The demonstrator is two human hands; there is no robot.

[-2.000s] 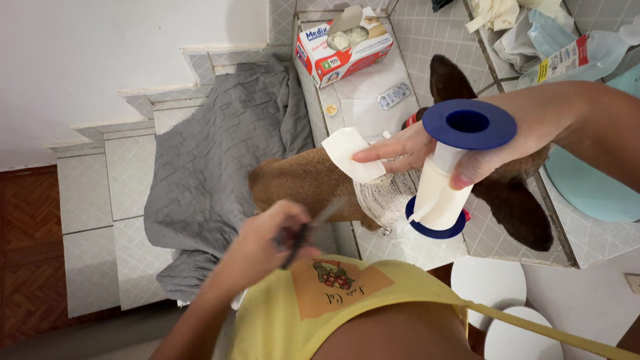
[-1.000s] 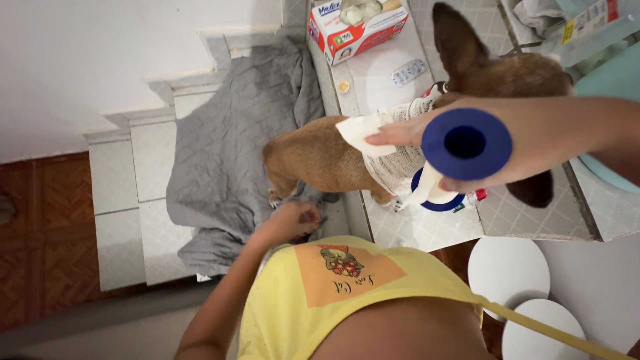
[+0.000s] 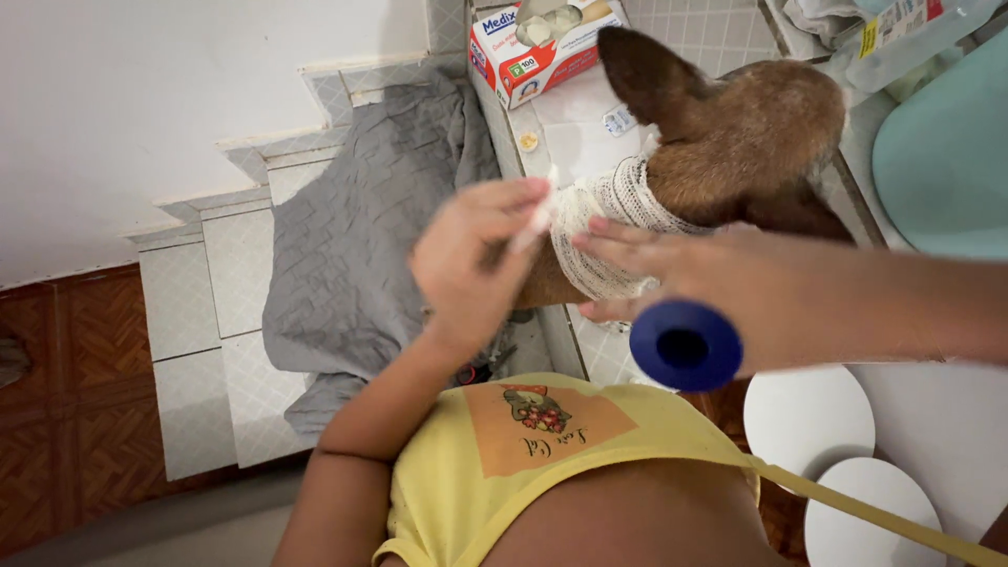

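A brown dog (image 3: 756,134) has white gauze (image 3: 606,213) wrapped around its neck and upper body. My left hand (image 3: 484,252), blurred, pinches a small white strip (image 3: 539,216) at the gauze's left edge. Reaching in from the right, my right hand (image 3: 669,264) lies with spread fingers over the gauze. The blue end of a medical tape spool (image 3: 685,345) shows at the base of my right thumb; whether the thumb grips it cannot be told. Scissors (image 3: 472,373) with dark and red handles lie below my left hand, partly hidden.
A Medix glove box (image 3: 543,47) stands on the tiled step, near a blister pack (image 3: 619,120) and a small round yellowish item (image 3: 528,142). A grey blanket (image 3: 362,220) drapes over the steps at left. At right are a clear plastic bottle (image 3: 913,43) and a teal basin (image 3: 945,150).
My left hand held scissors two seconds ago; it has moved up to the gauze with a white strip. My right hand held the spool and a white piece earlier; its fingers now spread over the gauze.
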